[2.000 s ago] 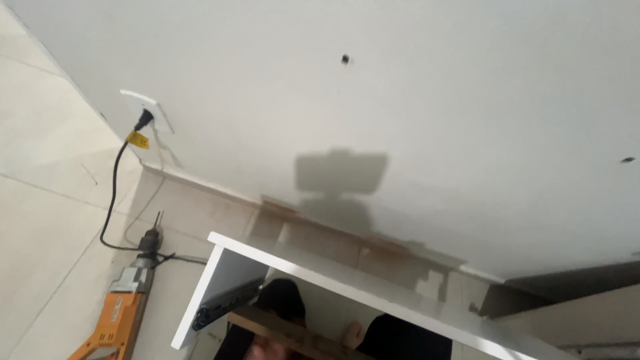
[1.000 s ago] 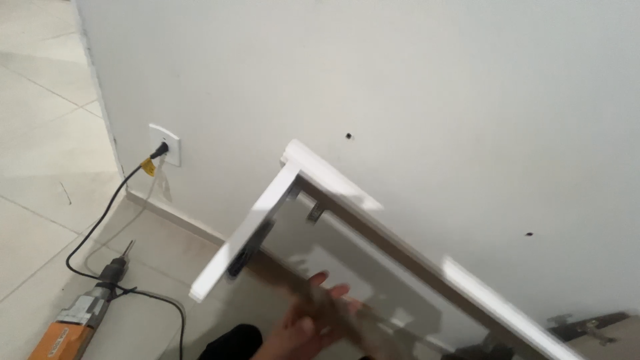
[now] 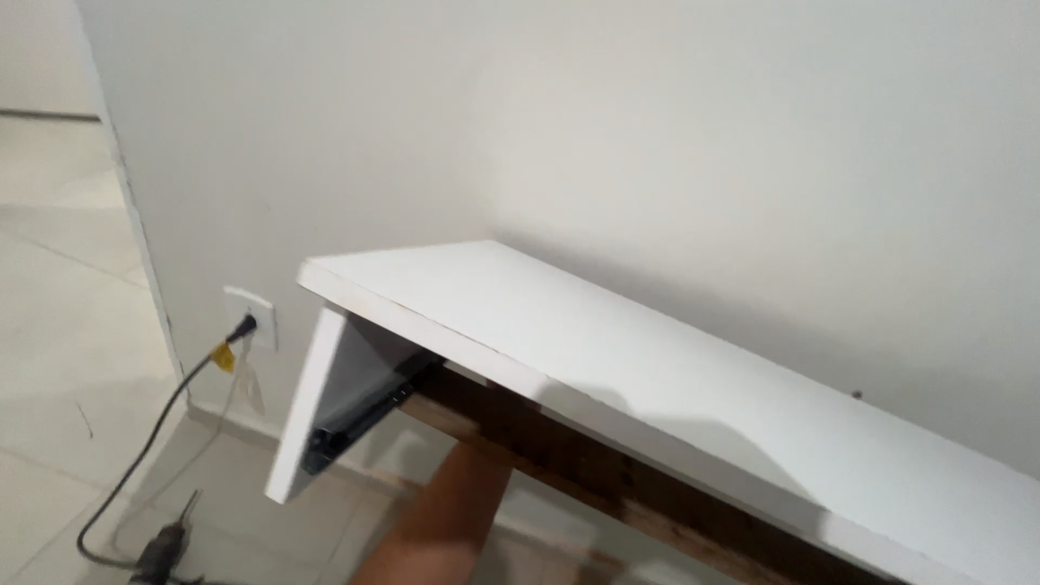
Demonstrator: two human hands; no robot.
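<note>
A white shelf unit [image 3: 520,325] is up against the wall, its top board level-looking and its left side panel [image 3: 305,406] hanging below. Inside that panel runs a black drawer slide [image 3: 357,431]. A brown wooden rail [image 3: 569,455] spans the underside. My left forearm [image 3: 447,520] reaches up beneath the rail; the hand itself is hidden behind it, so its grip cannot be seen. My right hand is out of view. A dark wall plug or hole [image 3: 857,396] shows just above the shelf's rear edge at the right.
On the tiled floor at lower left lies a power drill [image 3: 162,552] with a bit, partly cut off by the frame. Its black cord [image 3: 154,439] climbs to a plug in the white wall outlet [image 3: 264,321]. A wall corner edge [image 3: 130,195] stands at the left.
The shelf unit has been raised and turned against the wall, so its white top now shows. My left hand, visible beneath it one second ago, is now hidden behind the rail.
</note>
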